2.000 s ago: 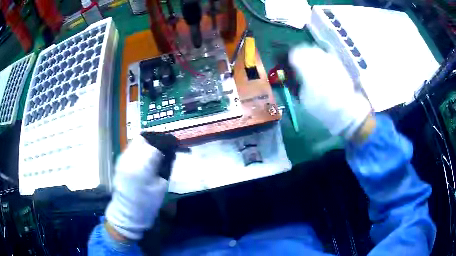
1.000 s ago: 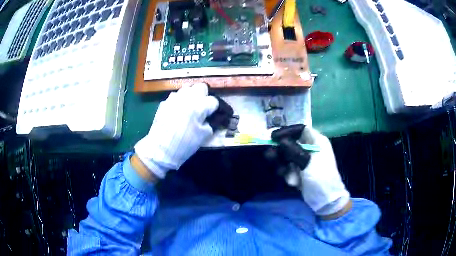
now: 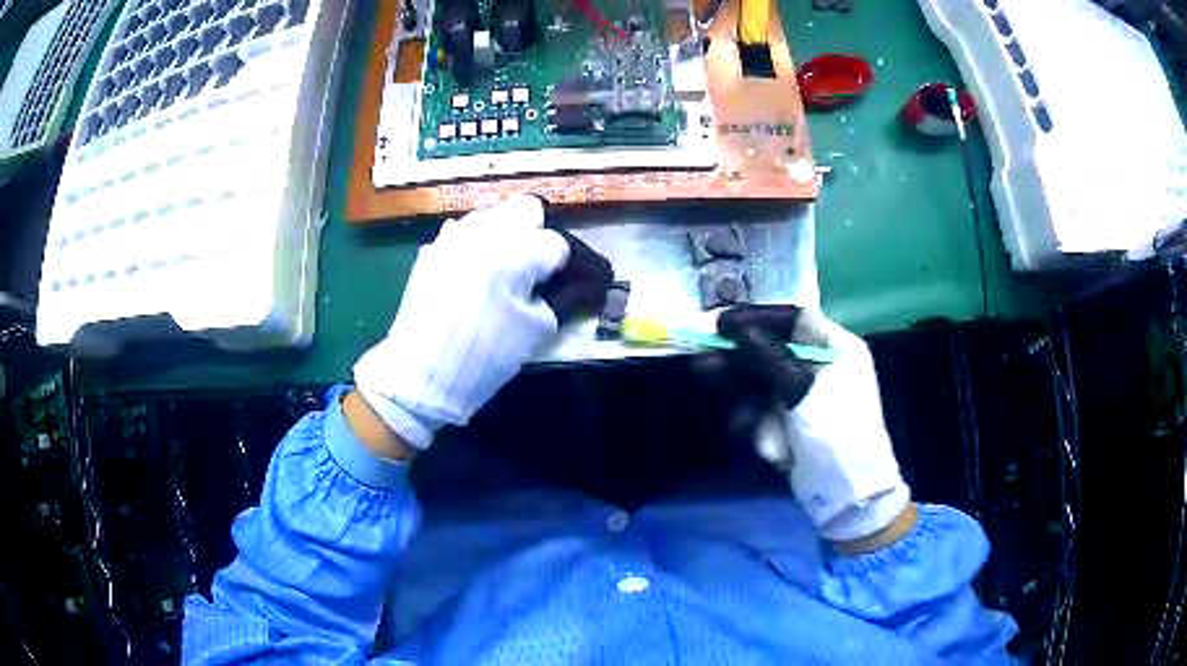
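Observation:
My left hand (image 3: 475, 312), in a white glove with black fingertips, holds a small dark grey core (image 3: 614, 310) at its fingertips over the white paper (image 3: 651, 254). My right hand (image 3: 807, 403), gloved alike, holds a thin pale green applicator stick (image 3: 696, 338). The stick's yellowish tip (image 3: 643, 332) is at the core's right side; whether it touches is unclear. More dark cores (image 3: 724, 285) lie on the paper above my right hand.
A green circuit board (image 3: 534, 104) sits in a silver-white frame on the orange base (image 3: 762, 143). Two red-rimmed pots (image 3: 834, 81) (image 3: 929, 112) stand right of it. White trays flank the mat: left tray (image 3: 195, 195), right tray (image 3: 1106, 156). A yellow-handled tool (image 3: 755, 26) lies on the base.
My right hand has moved from the pot area to the paper with the stick in it. My left hand has moved to a core. Over the last second both hands have barely moved.

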